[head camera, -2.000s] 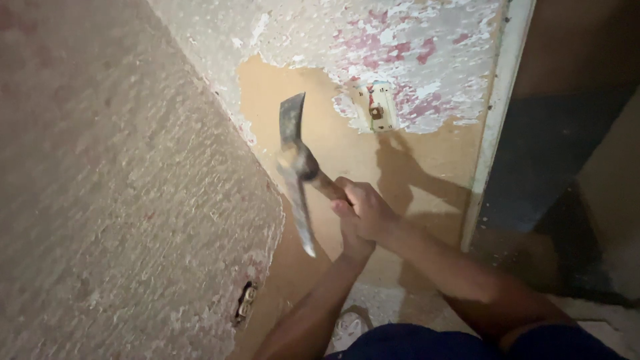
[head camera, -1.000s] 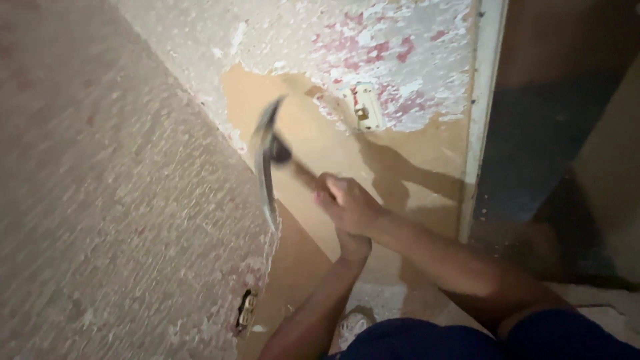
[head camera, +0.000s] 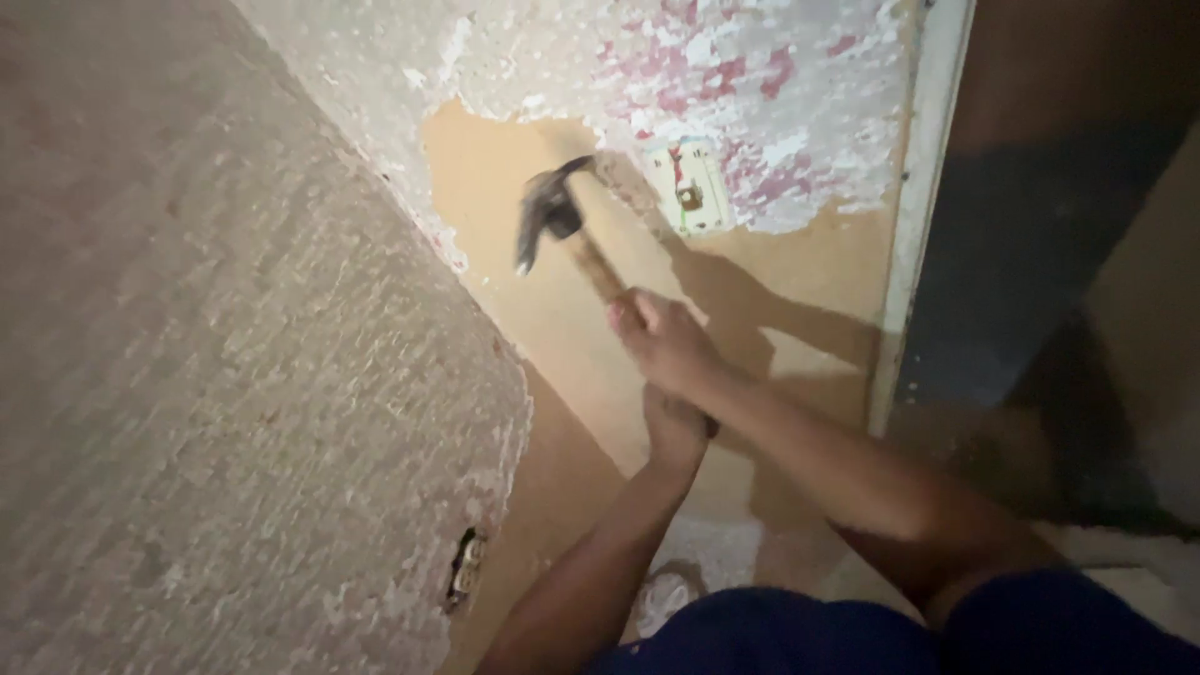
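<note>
A pickaxe (head camera: 553, 208) with a curved metal head and a wooden handle is held in both my hands. My right hand (head camera: 664, 337) grips the handle nearer the head. Lower down, my left hand (head camera: 677, 424) closes around the handle near its dark end. The head is blurred and hangs in front of the smooth tan part of the wall (head camera: 487, 178); whether it touches the wall I cannot tell. Up and to the right of the head is an electrical outlet box (head camera: 692, 187) with exposed wires.
A rough, textured wall (head camera: 281, 375) fills the left side. A second outlet box (head camera: 464, 567) sits low in it. Flaking white and pink paint (head camera: 750, 75) covers the upper wall. A pale door frame (head camera: 923, 187) borders a dark opening. A shoe (head camera: 664, 600) shows below.
Both hands keep hold of the pickaxe. Its head has swung and now appears tilted differently, with its upper tip nearer the outlet box than one second ago.
</note>
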